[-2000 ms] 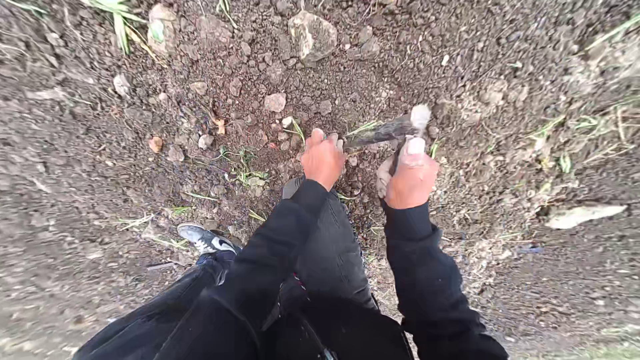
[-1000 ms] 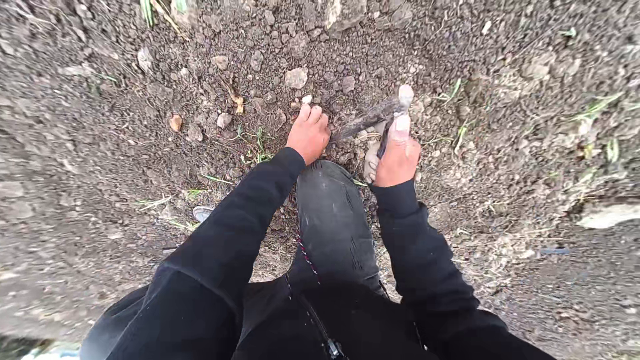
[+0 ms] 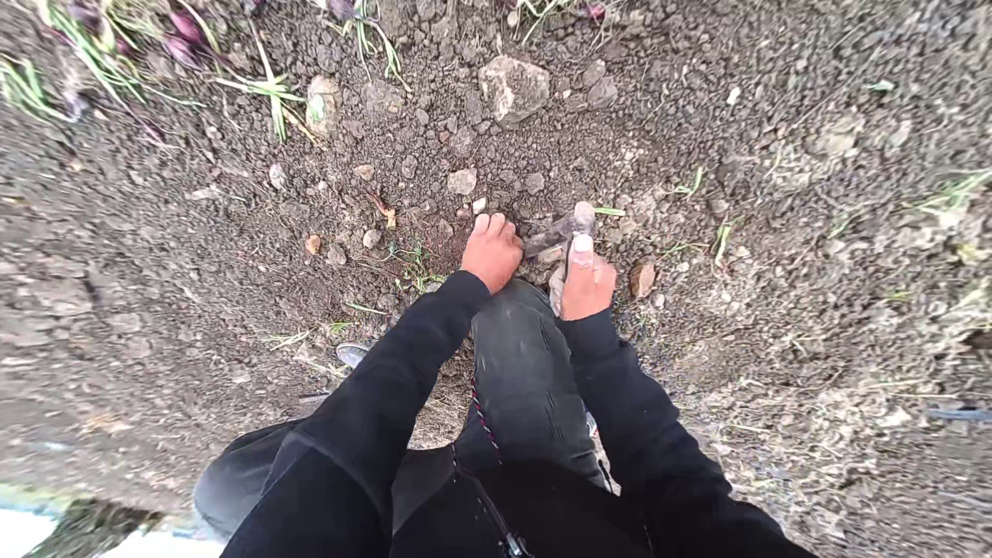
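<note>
My right hand is closed around the handle of a dirt-covered hand tool, thumb up along it. The tool's dark part slants down and left toward my other hand; its exact kind is hard to tell. My left hand rests with curled fingers at the soil, touching or beside the tool's left end. Whether anything is in its fingers is hidden. A small pale stone lies just beyond the left fingertips. My bent knee, in dark trousers, is right below both hands.
Pulled red onions with green leaves lie at the upper left. A large rock sits ahead of the hands, a smaller stone nearer. A brown stone is to the right. My shoe shows at lower left.
The view has shifted, and the onions at the upper left have come into it. The right hand still grips the tool; its dark part appears shorter beside the left hand.
</note>
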